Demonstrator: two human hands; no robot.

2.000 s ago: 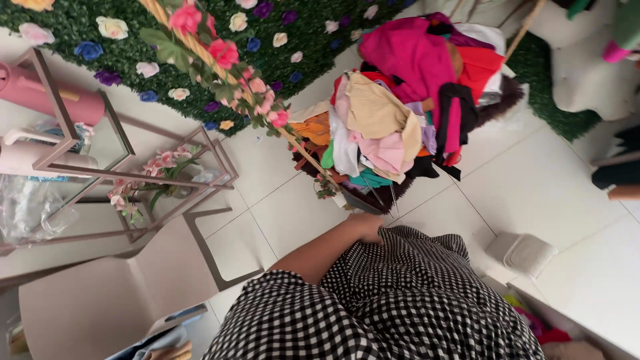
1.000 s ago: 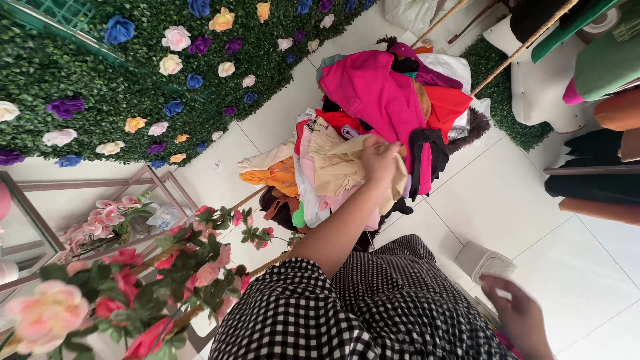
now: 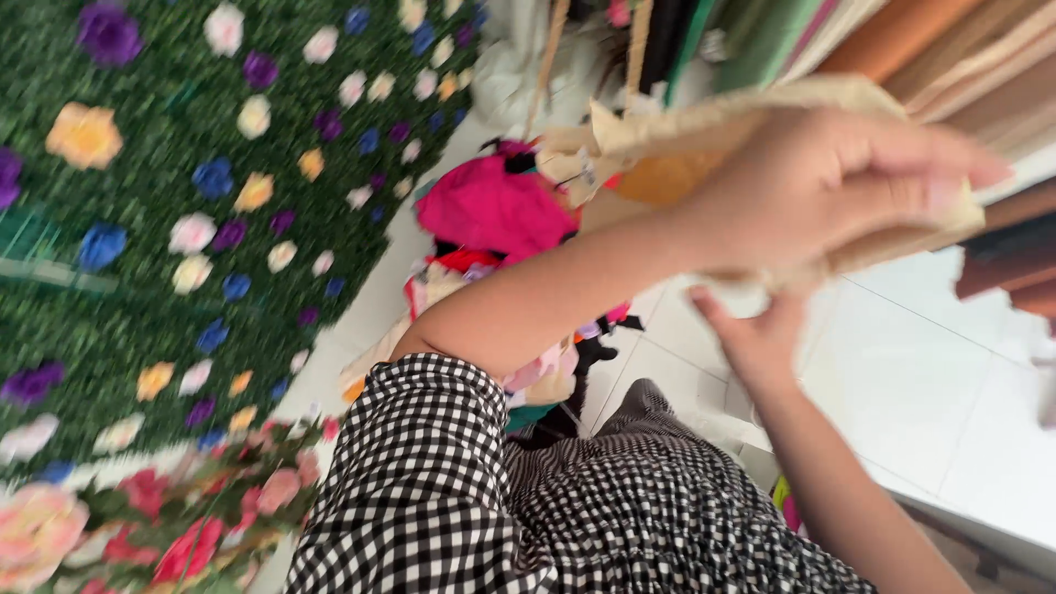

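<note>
A beige fabric piece [image 3: 858, 95] is raised at the upper right, blurred by motion. My left hand [image 3: 825, 181] is shut on it, pinching its right part between thumb and fingers. Just below, my right hand [image 3: 759, 334] is at the fabric's lower edge with the thumb spread; its other fingertips are blurred or hidden, so its hold cannot be told. Behind my left forearm lies a heap of mixed fabric, with a magenta cloth [image 3: 495, 206] on top and pink, black and teal pieces lower down.
A green artificial hedge panel [image 3: 272, 322] with fabric flowers fills the left side. Artificial roses [image 3: 190, 549] are near at the lower left. Twisted ropes [image 3: 639, 49] hang behind the heap. Fabric rolls [image 3: 916, 41] line the upper right, above white floor tiles [image 3: 932, 355].
My left hand has moved from the heap to the right, with beige fabric now raised in it. My right hand has come up from the lower right to the fabric. The view has shifted.
</note>
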